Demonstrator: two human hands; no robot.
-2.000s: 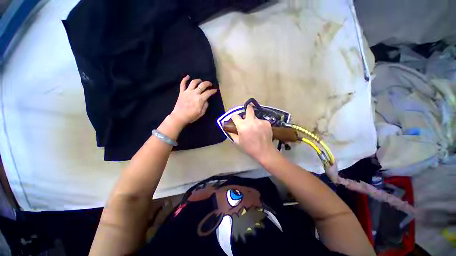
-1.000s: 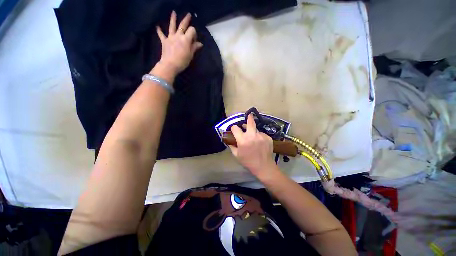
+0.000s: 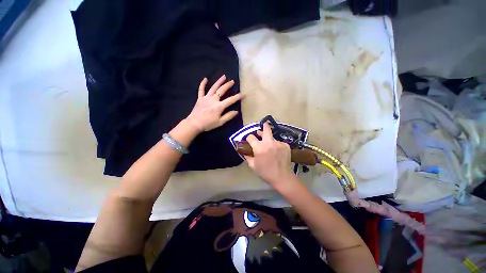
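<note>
A black garment (image 3: 144,80) lies spread over the left and middle of the padded table. My left hand (image 3: 212,108) rests flat on its right part with fingers spread, fingertips at the right edge, gripping nothing. My right hand (image 3: 270,154) is closed around the brown wooden handle (image 3: 305,155) of the steam iron (image 3: 288,133). The iron's pointed tip faces left and meets or slightly overlaps the garment's lower right edge; I cannot tell if it presses on the cloth.
The ironing table (image 3: 320,80) has white cloth with brown stains. Yellow hoses (image 3: 338,170) run from the iron into a pinkish wrapped hose (image 3: 389,211). A red basket (image 3: 420,250) stands at the lower right. Pale bundles (image 3: 431,144) lie at the right. Dark cloth (image 3: 373,6) shows at the far edge.
My left hand has come back from the upper part of the garment to its right edge, fingers spread. The garment's upper right part reaches slightly lower. The iron has hardly moved since one second ago.
</note>
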